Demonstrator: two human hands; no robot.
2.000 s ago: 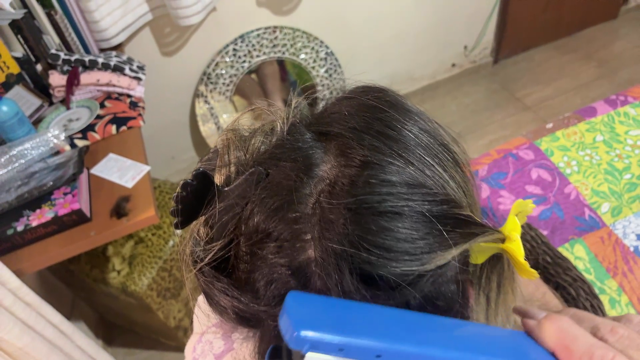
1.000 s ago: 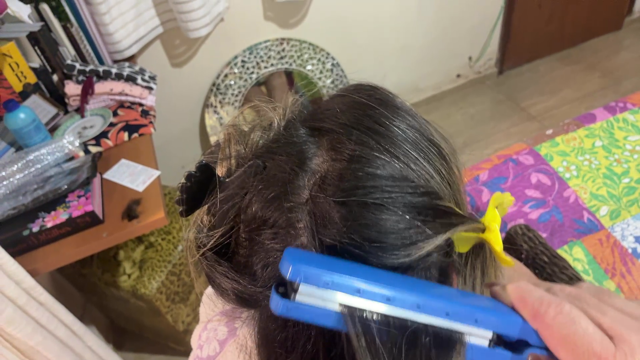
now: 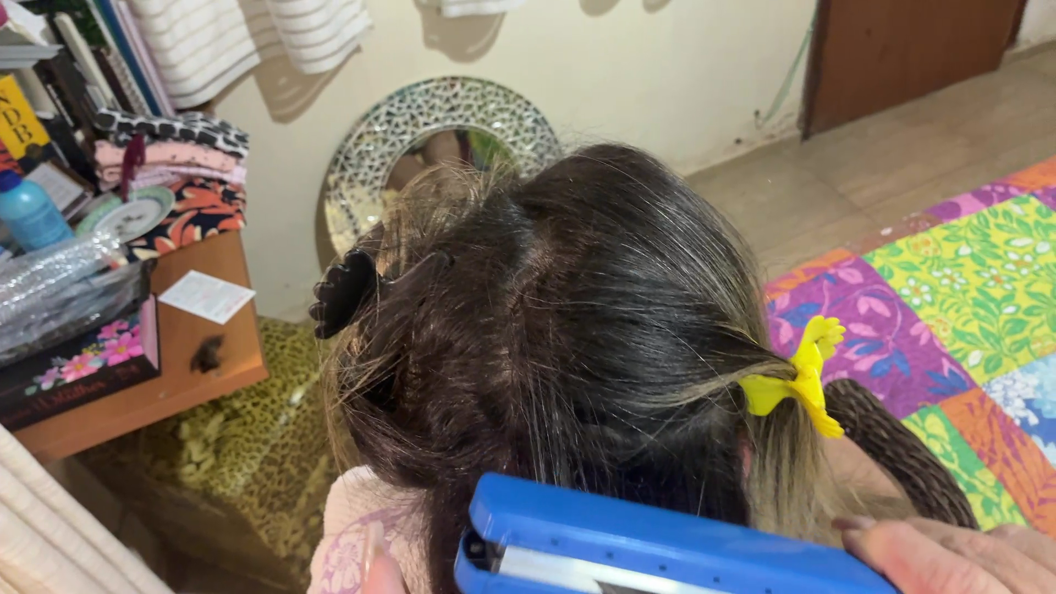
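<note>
My right hand (image 3: 949,553) grips the end of a blue hair straightener (image 3: 660,536) at the lower right. Its plates lie across the dark hair (image 3: 627,330) at the back of a seated person's head, with some strands between them. Of my left hand (image 3: 381,569) only part of a finger shows at the bottom edge, beside the hair and left of the straightener's tip; whether it holds hair I cannot tell. A yellow claw clip (image 3: 804,379) gathers the hair on the right. A dark claw clip (image 3: 345,293) sits in the hair on the left.
A wooden desk (image 3: 198,363) at left bears a floral box (image 3: 91,363), a blue bottle (image 3: 33,214), a plate (image 3: 132,213) and folded cloths. A round mosaic mirror (image 3: 371,148) leans on the wall. A patchwork cover (image 3: 949,289) spreads at right.
The straightener and my right hand have moved a little lower against the head since one second ago. Part of a finger of my left hand has come into view at the bottom.
</note>
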